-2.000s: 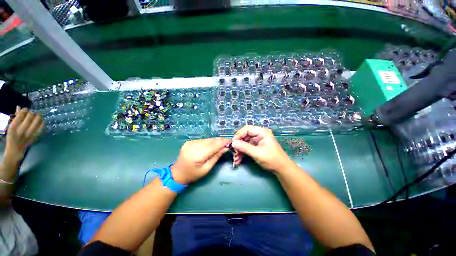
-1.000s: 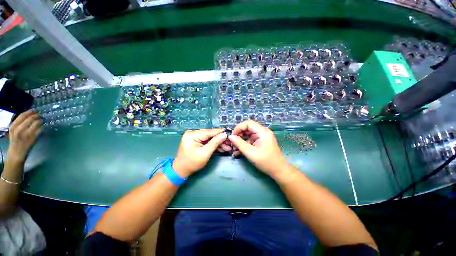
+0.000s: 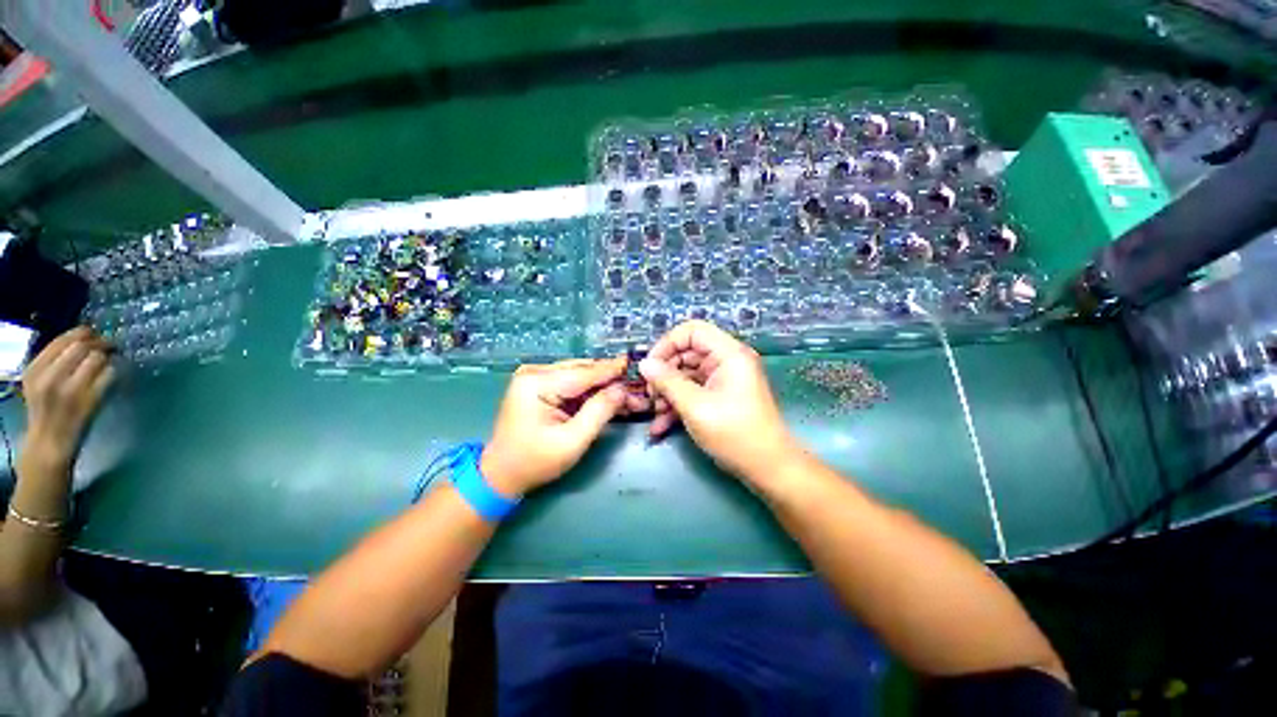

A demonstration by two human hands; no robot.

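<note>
A small dark assembly (image 3: pixel 636 376) is held between both hands above the green bench, mostly hidden by the fingers. My left hand (image 3: pixel 549 427) wears a blue wrist strap (image 3: pixel 480 485) and grips the assembly from the left with thumb and fingertips. My right hand (image 3: pixel 712 397) pinches it from the right, thumb and index finger at its top. The clear blister tray of units (image 3: pixel 700 259) lies just beyond the hands, with rows of round dark-silver pieces. A scatter of tiny reddish-brown screws (image 3: pixel 840 385) lies right of my right hand.
A clear tray heaped with mixed parts (image 3: pixel 392 297) is left of centre. A green box (image 3: pixel 1081 196) and a thick grey cylinder (image 3: pixel 1190 231) are at the right, with black cables below. A grey post (image 3: pixel 168 133) stands at left. Another person's hand (image 3: pixel 67 385) is at the left edge.
Both hands stay together on the small assembly, with small finger shifts. The view has shifted slightly, so the trays and green box appear higher.
</note>
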